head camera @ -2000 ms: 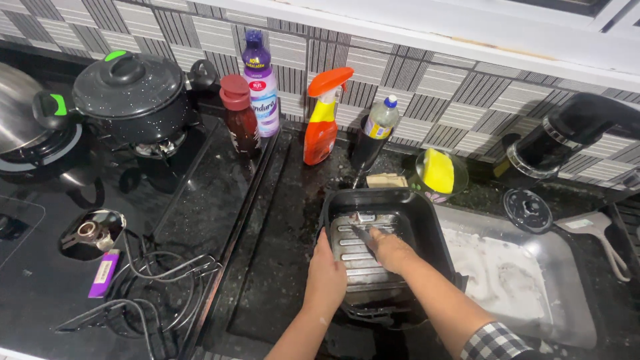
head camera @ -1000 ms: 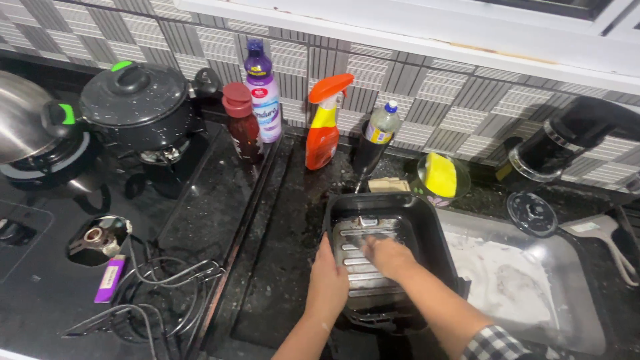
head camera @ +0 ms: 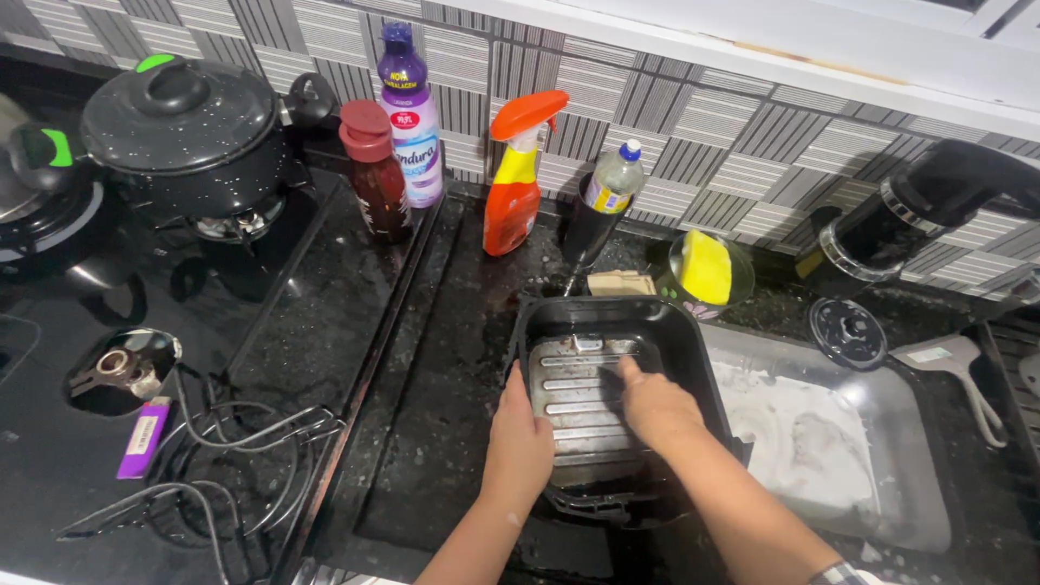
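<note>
A black square air fryer basket [head camera: 707, 357] with a ribbed metal plate [head camera: 581, 418] in its bottom stands on the dark counter beside the sink. My left hand [head camera: 520, 435] grips the basket's left wall, its fingers partly hidden along the outside. Inside the basket, my right hand [head camera: 656, 402] touches the plate's right part with an outstretched finger; whether something small is under its curled fingers cannot be told. A small metal tab [head camera: 588, 344] sits at the plate's far edge.
Behind the basket stand an orange spray bottle [head camera: 512, 195], a detergent bottle [head camera: 613, 183] and a bowl [head camera: 743, 280] with a yellow sponge [head camera: 705, 268]. The foamy steel sink [head camera: 910, 455] is right. Left are the cooktop, a black pot [head camera: 187, 138] and wire pan supports [head camera: 244, 439].
My right hand moves over the ribbed plate; a finger now points toward its upper right part. A dark object seen at my right hand two seconds ago no longer shows. My left hand stays at the basket's wall.
</note>
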